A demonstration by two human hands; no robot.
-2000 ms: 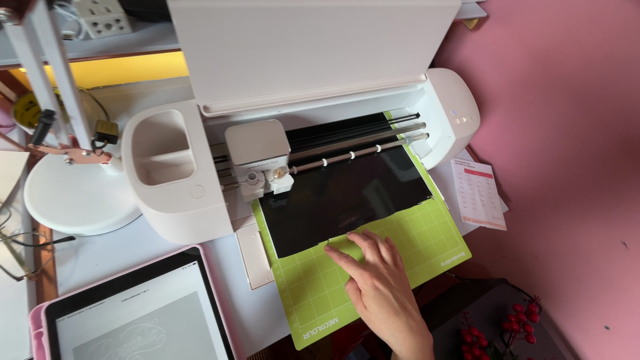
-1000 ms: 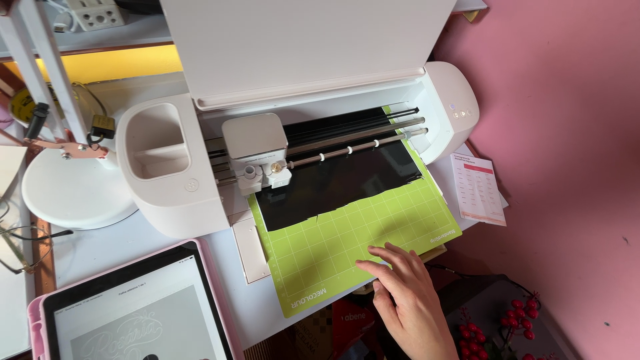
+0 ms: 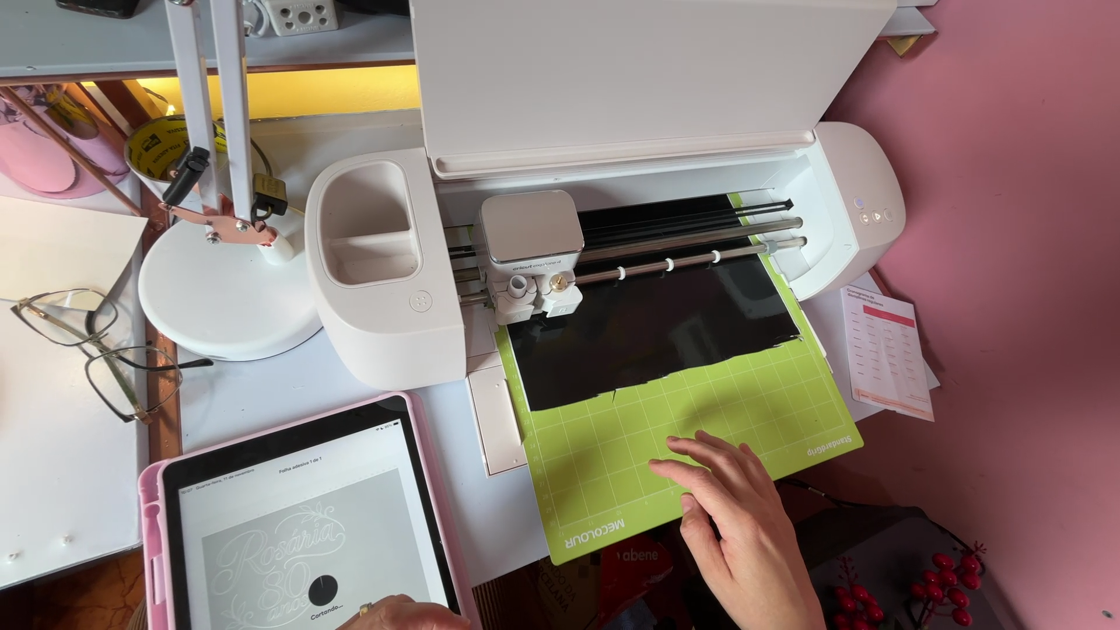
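Observation:
A white Cricut cutting machine stands with its lid up. Its carriage is at the left part of the rails. A green cutting mat lies through the machine, bearing a black vinyl sheet with a ragged front edge. My right hand is over the mat's front edge, fingers apart and holding nothing; whether the fingertips touch it I cannot tell. At the bottom edge, my left hand shows only in part, over the lower edge of a tablet in a pink case.
A lamp's white round base stands left of the machine, with eyeglasses beyond it. A roll of tape is behind. A printed card lies by the pink wall. Red artificial berries are at lower right.
The mat and black sheet have drawn back into the machine. My right hand, earlier by the sheet's front edge, is now at the mat's front edge. My left hand has come into view at the tablet.

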